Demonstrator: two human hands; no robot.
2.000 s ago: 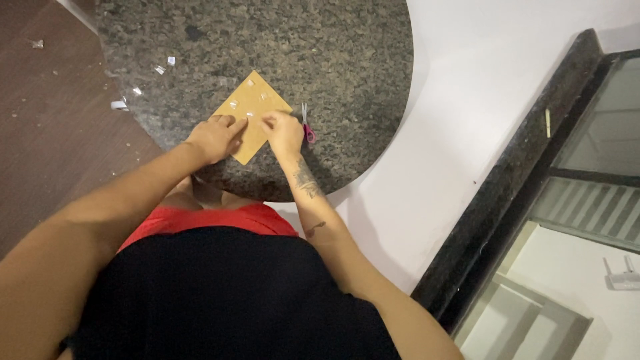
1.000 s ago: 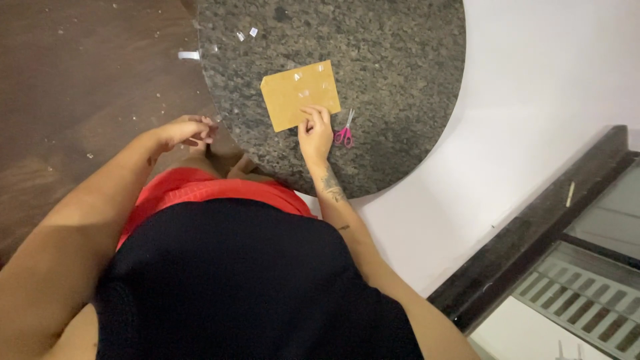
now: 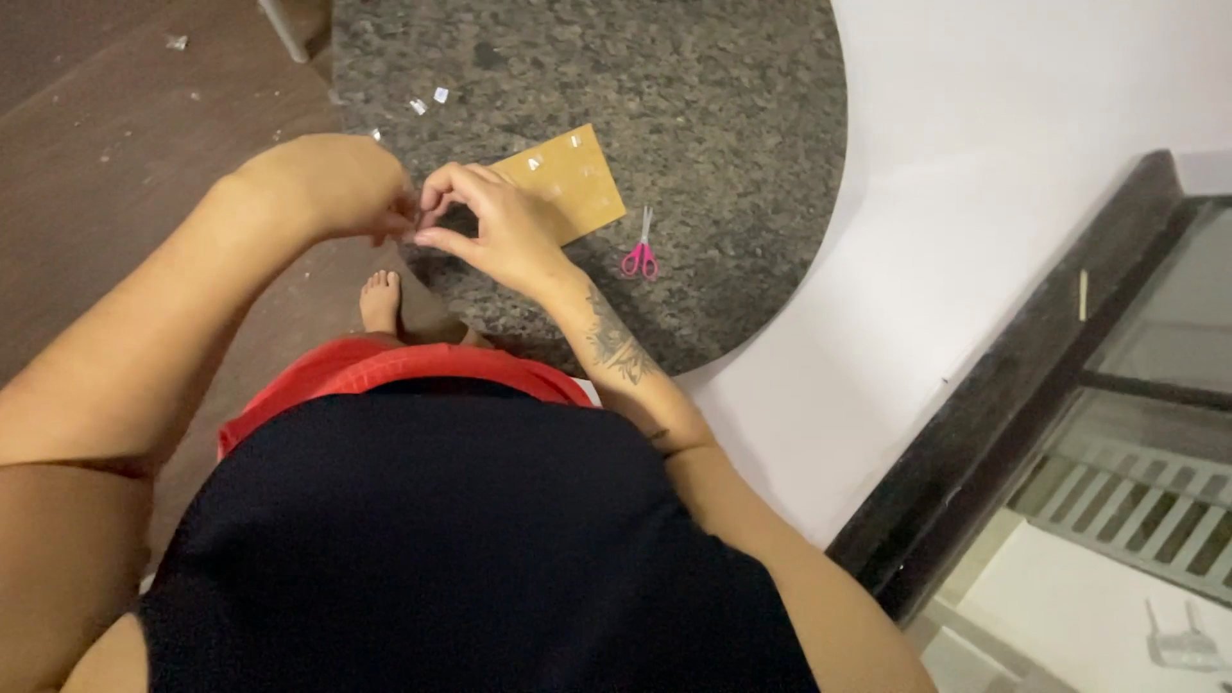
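Note:
My left hand (image 3: 337, 188) and my right hand (image 3: 486, 217) meet fingertip to fingertip over the near left edge of the round granite table. Something small and clear seems to lie between the fingertips, too blurred to name. A tan paper envelope or sheet (image 3: 577, 188) lies partly behind my right hand, with several small shiny pieces on it, one of them (image 3: 535, 164) near its upper edge. Just right of the paper is a pair of small scissors with pink handles (image 3: 640, 260), blades pointing away from me.
Small shiny scraps (image 3: 441, 95) lie on the speckled granite table (image 3: 731, 115). More bits (image 3: 176, 42) are on the brown floor. A pale metal leg (image 3: 284, 31) stands at the upper left. White wall and a dark ledge (image 3: 1011, 385) are on the right.
My right hand has left the tan paper and come to my left hand at the table's edge. One second ago my left hand was off the table, apart from the right.

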